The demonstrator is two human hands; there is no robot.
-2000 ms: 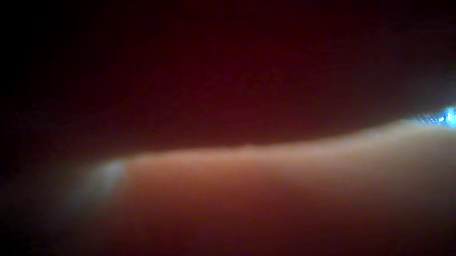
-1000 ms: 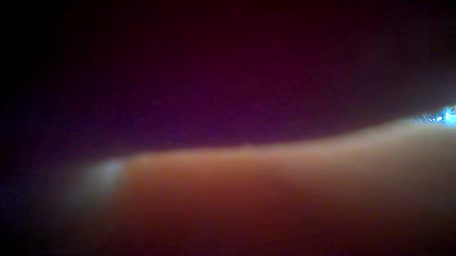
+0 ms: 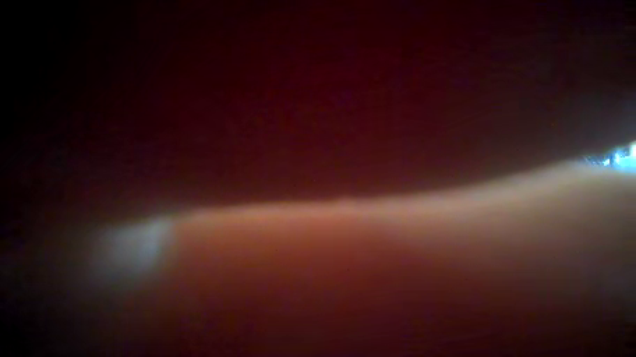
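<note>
A blurred, orange-brown shape that looks like a finger (image 3: 349, 265) lies right up against the lens and fills the lower part of the picture. A pale spot like a fingernail shows at its left end. I cannot tell whether it belongs to my left or my right hand. A dark reddish surface (image 3: 314, 104) covers the upper part, too close and dark to make out. No held thing or work piece can be made out.
A small bright blue-white gap (image 3: 621, 159) shows at the right edge, between the dark area and the finger-like shape. The bench and everything else are hidden.
The finger-like shape has shifted very slightly, and the pale spot at its left end looks larger. The dark area changed from reddish to purple and back to dark red.
</note>
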